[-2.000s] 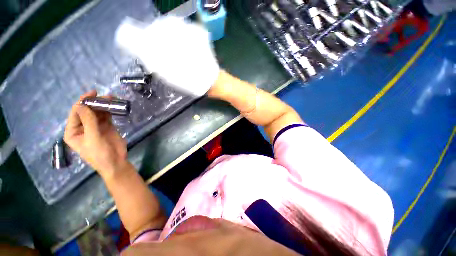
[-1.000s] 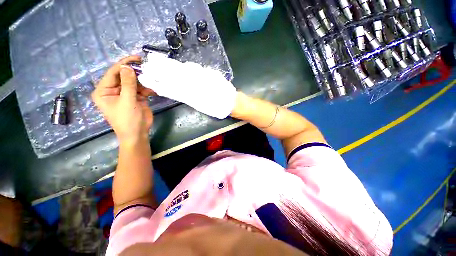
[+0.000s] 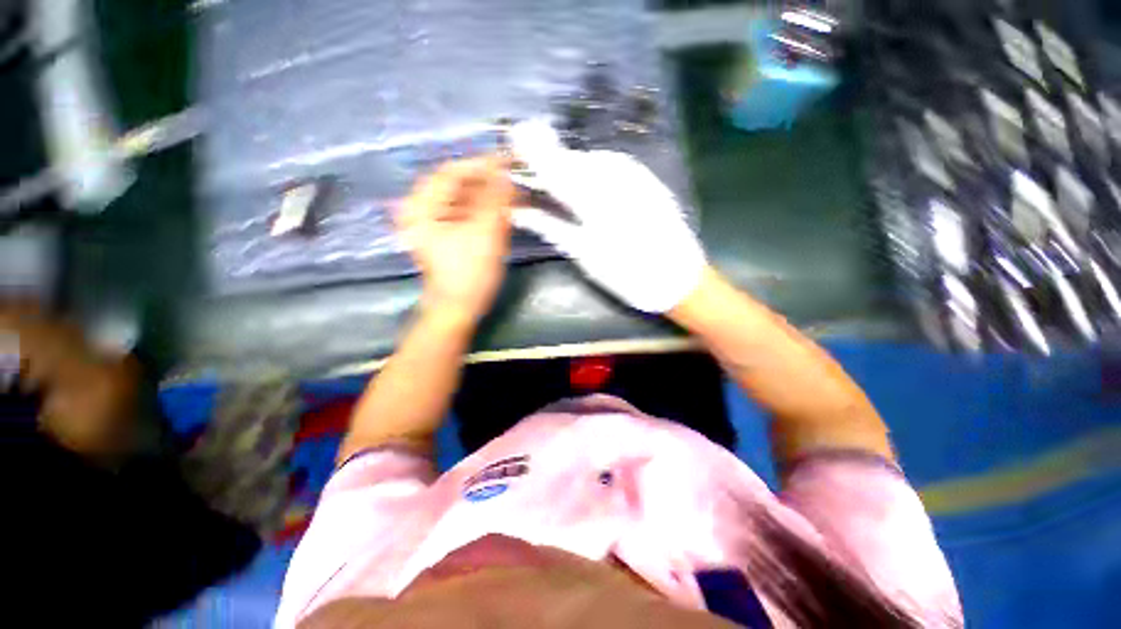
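Note:
The picture is blurred. My bare left hand (image 3: 457, 234) is over the front part of the grey wrapped tray (image 3: 369, 80), its fingers bent. My right hand (image 3: 621, 227), in a white glove, is close beside it, fingertips towards the left hand. A small dark shape shows between the hands; whether either hand grips it cannot be told. One metal part (image 3: 299, 207) is on the wrapped tray left of my hands. Several dark metal parts (image 3: 609, 108) stand or lie close together behind the gloved hand, smeared by blur.
A light blue bottle (image 3: 781, 93) is on the green bench (image 3: 781, 209) right of the wrapped tray. A filled tray of silver parts (image 3: 1020, 197) is at far right. A white fixture (image 3: 84, 123) is at the far left. Another person's arm (image 3: 80, 381) shows at the left edge.
The view has turned and shifted, so the bench things appear further right and the neighbour's arm shows more. The hands remain close together; the gloved fingers stand slightly further from the left hand.

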